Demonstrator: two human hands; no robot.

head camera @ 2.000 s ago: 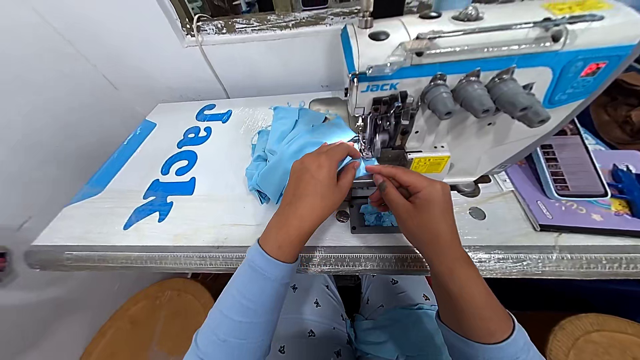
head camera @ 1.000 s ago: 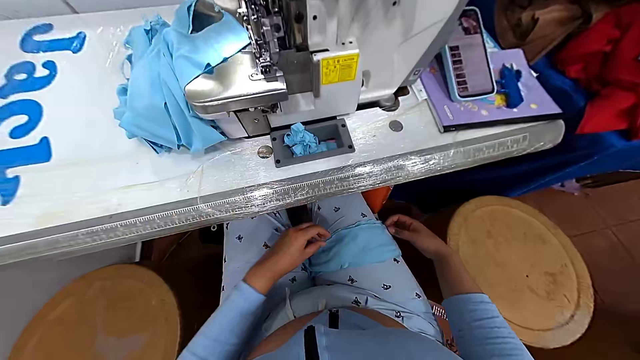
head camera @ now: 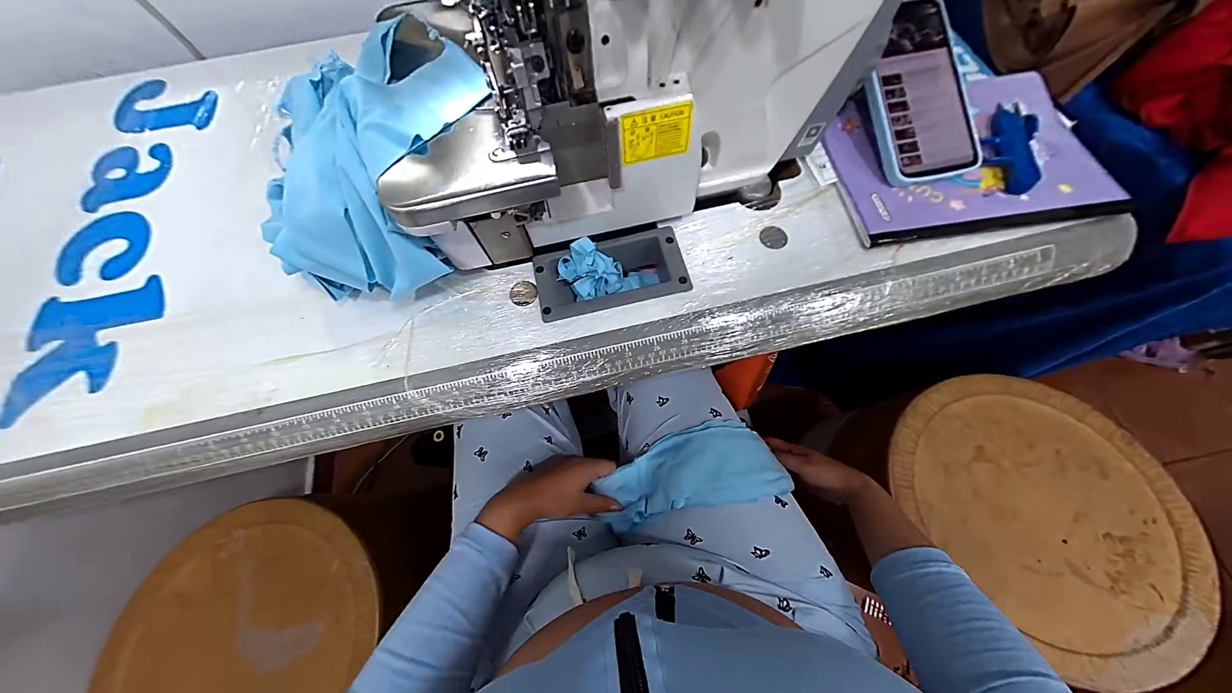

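Across my thighs lies a light blue piece of fabric (head camera: 703,469). My left hand (head camera: 563,493) pinches its left end between thumb and fingers. At its right end is my right hand (head camera: 818,470), fingers stretched and close to the fabric's edge; whether they touch it cannot be told. A heap of light blue fabric pieces (head camera: 346,192) rests on the table, partly over the metal plate of the Jack overlock sewing machine (head camera: 472,168). Crumpled light blue scraps (head camera: 595,271) sit in the grey tray (head camera: 681,274) set into the table.
The table's front edge (head camera: 520,371), with a ruler strip, runs above my knees. A phone (head camera: 924,96) lies on a purple notebook (head camera: 1078,192) at the right. Round stools (head camera: 1049,529) (head camera: 250,597) stand on both sides. Red cloth (head camera: 1174,87) is at the upper right.
Both hands have gone from the machine's needle area down to my lap. Since the last earlier frame, my left hand has come onto the fabric's left end. The view has tilted down.
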